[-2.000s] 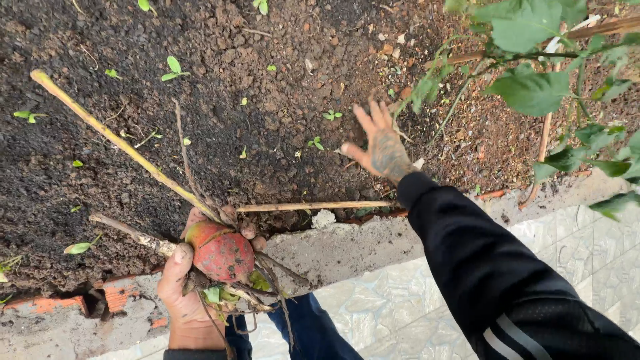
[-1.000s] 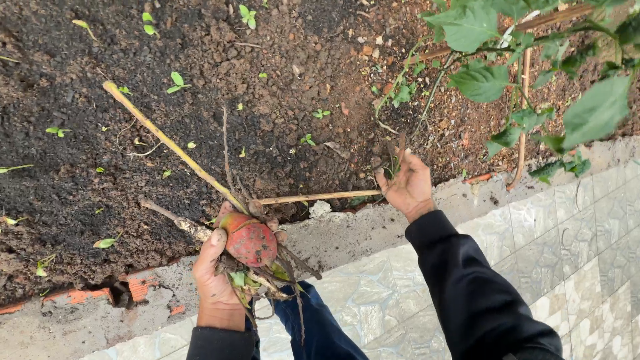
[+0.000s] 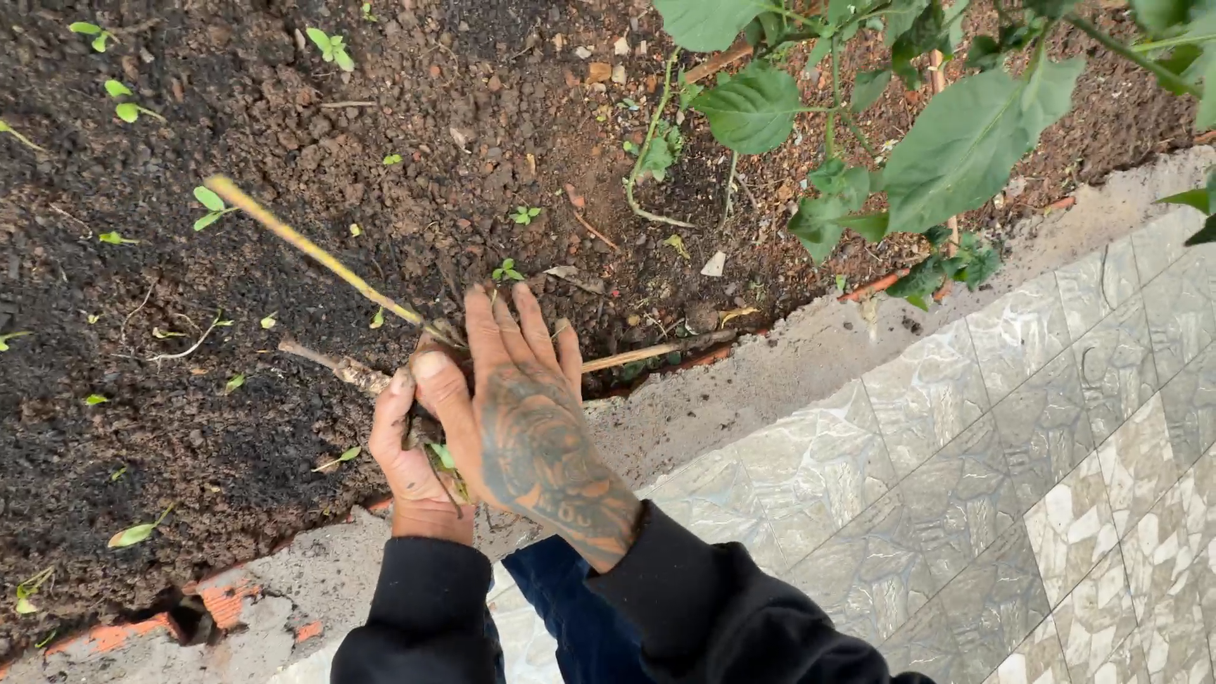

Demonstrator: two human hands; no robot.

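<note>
My left hand [image 3: 408,456] holds a bundle of roots and stems over the edge of the soil bed. A thick yellowish stem [image 3: 313,249] sticks out of it to the upper left, and a shorter brown root [image 3: 337,366] points left. My right hand [image 3: 532,408], its back toward the camera, lies over the bundle with the fingers extended, and covers the red round tuber. Whether it grips the tuber cannot be seen. A thin dry stick [image 3: 646,353] runs from beside my right fingers along the bed's edge.
Dark soil [image 3: 285,427] with small green seedlings [image 3: 330,49] fills the left and top. A leafy plant [image 3: 969,152] overhangs the upper right. A concrete and brick border [image 3: 750,366] separates the soil from grey patterned floor tiles [image 3: 912,475]. My legs in blue trousers [image 3: 570,608] are below.
My right hand has moved left from the stick's right end onto the bundle in my left hand. The red tuber, visible in both earlier frames, is now covered.
</note>
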